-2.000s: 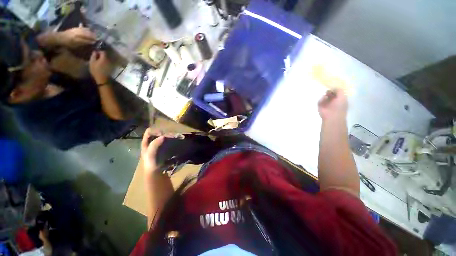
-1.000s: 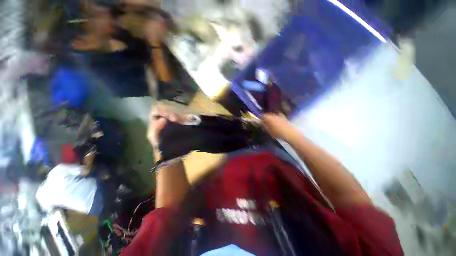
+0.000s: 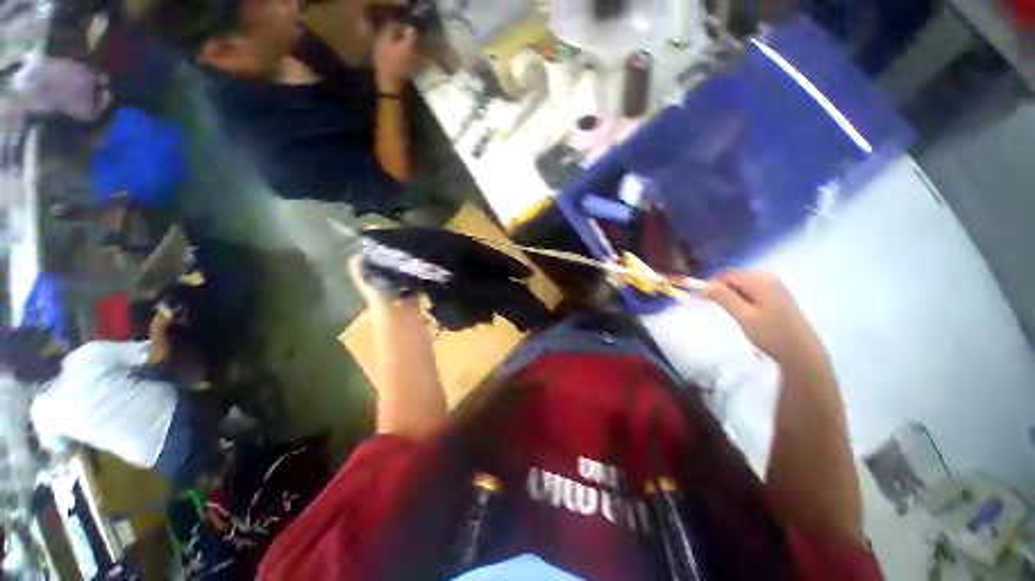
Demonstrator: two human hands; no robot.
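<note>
My left hand (image 3: 375, 284) is partly hidden by a bundle of black fabric (image 3: 477, 263) and holds its left end. A strip of black-and-white lace (image 3: 403, 263) shows at that end, and the fabric spreads above the cardboard box. My right hand (image 3: 758, 304) pinches a thin pale strip (image 3: 645, 272) that runs left over the near edge of the blue bin toward the black fabric. Whether the strip touches the fabric is unclear.
The blue plastic bin (image 3: 726, 170) stands beside the white table (image 3: 851, 284). The cardboard box (image 3: 465, 352) is in front of me. A sewing machine (image 3: 985, 516) is at lower right. Another worker (image 3: 301, 125) sits at upper left; a person in white (image 3: 108, 400) is at left.
My right hand has come from the white table to the bin's near edge, then moved right with the pale strip stretched out. My left hand still holds the black fabric. The view has turned.
</note>
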